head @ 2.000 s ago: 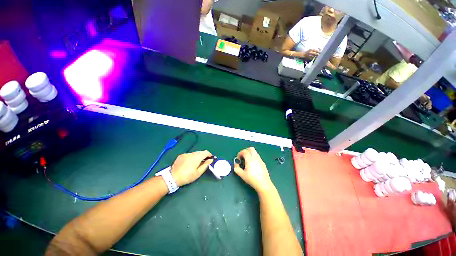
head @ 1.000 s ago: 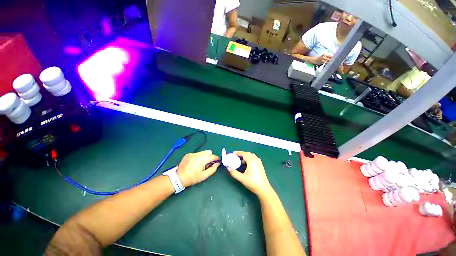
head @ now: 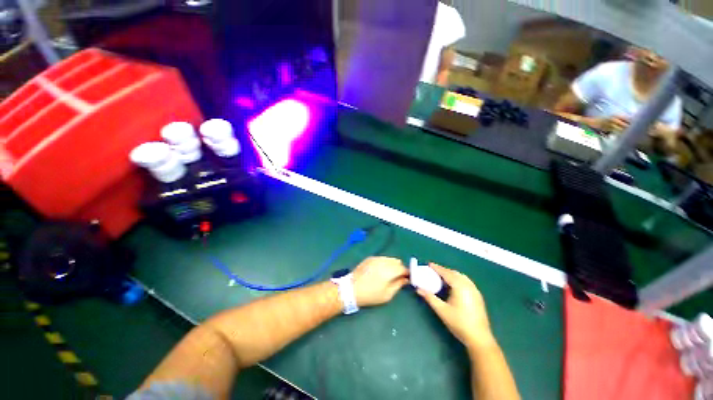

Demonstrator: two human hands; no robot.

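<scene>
A round white unit (head: 427, 279) with a small upright flap is held above the green bench, in front of me. My right hand (head: 460, 301) is closed around its right side, with a dark part showing between hand and unit. My left hand (head: 381, 280), with a white band at the wrist, touches the unit's left side; its fingertips are closed, and the dark lead end at them is mostly hidden. A blue cable (head: 313, 276) curves over the bench from a black box (head: 205, 205) with a red plug to a thin black lead.
White stacked units (head: 181, 142) stand on the black box. A red divided bin (head: 86, 133) is behind it at left. A bright pink-purple light (head: 283, 129) glows at upper left. A red mat (head: 618, 351), white units (head: 696, 344) and a black ribbed strip (head: 598, 242) are at right. A person sits opposite.
The view has swung left, bringing the red bin into sight. Since the earliest frame my hands have come together, and my right hand has taken hold of the white unit.
</scene>
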